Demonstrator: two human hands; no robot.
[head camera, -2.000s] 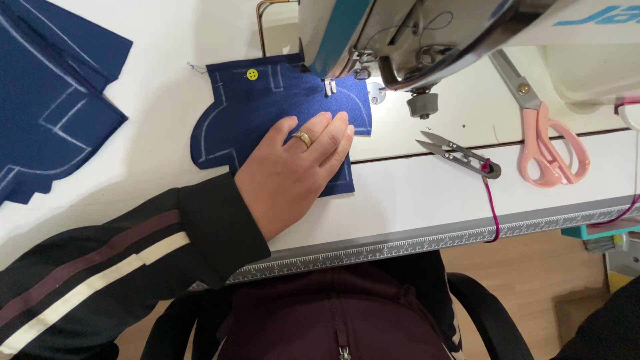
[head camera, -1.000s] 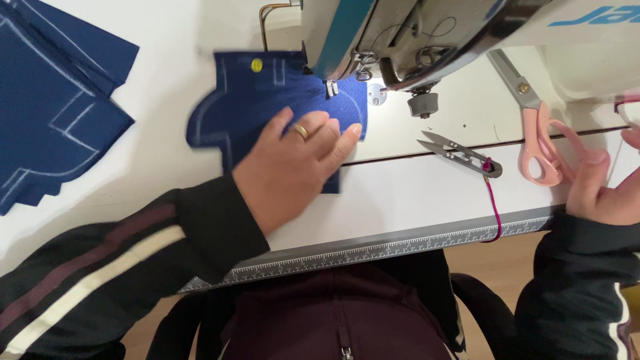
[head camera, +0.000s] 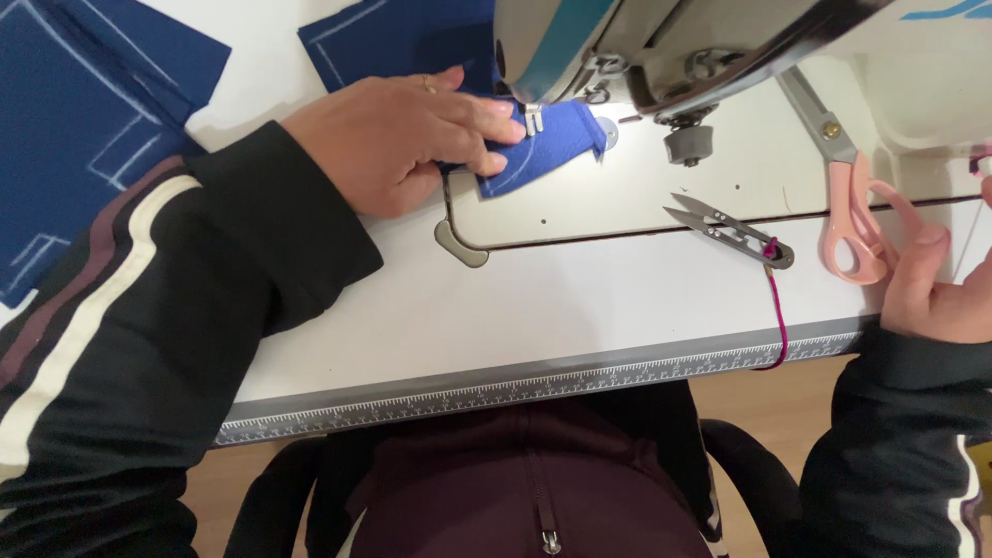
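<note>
My left hand (head camera: 407, 139) presses on a blue fabric piece with chalk lines (head camera: 542, 155); a ring is on one finger. Its fingertips lie just left of the presser foot (head camera: 534, 120) of a sewing machine (head camera: 573, 46), and the foot rests over the cloth. More of this fabric reaches up and left behind the hand. At the right edge, my right hand (head camera: 942, 283) is partly cut off by the frame, beside the handles of pink-handled scissors (head camera: 856, 217); whether it holds anything is not clear.
Thread snips (head camera: 732, 232) with a magenta cord lie between the machine and the scissors. Another chalk-marked blue fabric piece (head camera: 70, 139) lies at the far left. A ruler strip (head camera: 542, 387) runs along the table's front edge.
The blue fabric under the machine has been turned, and my left hand lies on it in a new place. My right hand, out of view two seconds ago, has come in at the right.
</note>
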